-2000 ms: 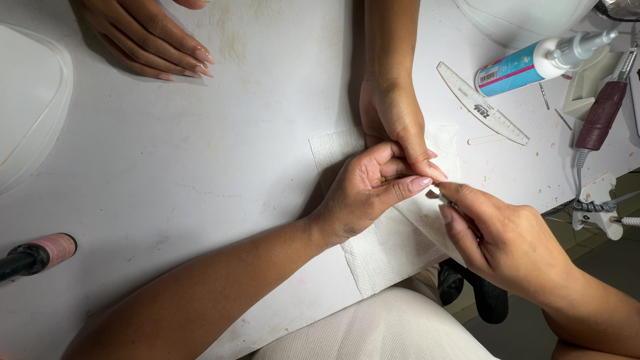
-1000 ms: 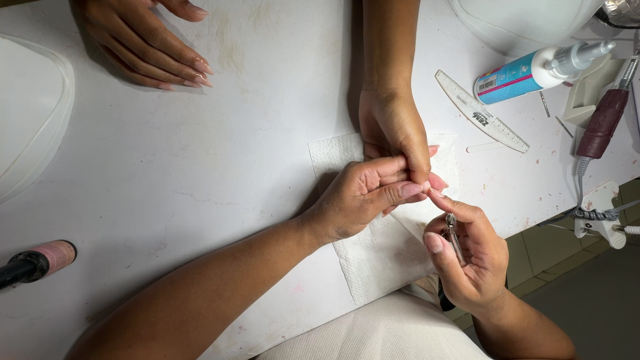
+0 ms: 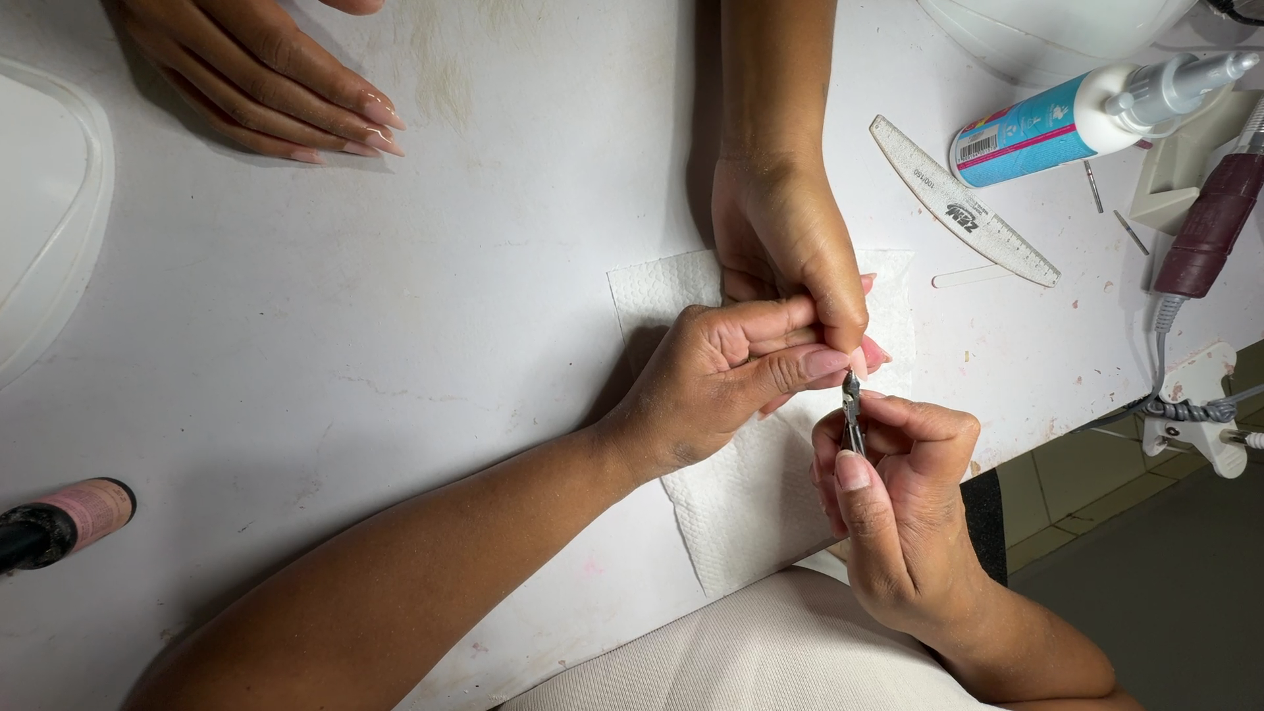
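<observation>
My left hand [image 3: 731, 375] is closed on the thumb of another person's hand [image 3: 790, 237], close to its nail. In my right hand [image 3: 899, 494] is a pair of metal cuticle nippers [image 3: 851, 415], tips pointing away from me and meeting the edge of that thumbnail. Whether the jaws are closed cannot be made out. Beneath the hands lies a white textured paper towel [image 3: 731, 513]. The person's other hand [image 3: 286, 79] rests palm down on the white table at the upper left, its long nails showing.
Right of the hands lie a curved nail file [image 3: 963, 202], a thin stick [image 3: 968, 276], a blue and white pump bottle [image 3: 1037, 128], small metal bits [image 3: 1093, 188] and a maroon nail drill handpiece [image 3: 1210, 227]. A pink-labelled bottle [image 3: 99, 509] lies lower left. A white clamp [image 3: 1195, 415] grips the table edge.
My right hand has turned and come back up to the held thumb; one second ago it was lower, with the nippers off the nail. My left hand keeps its hold.
</observation>
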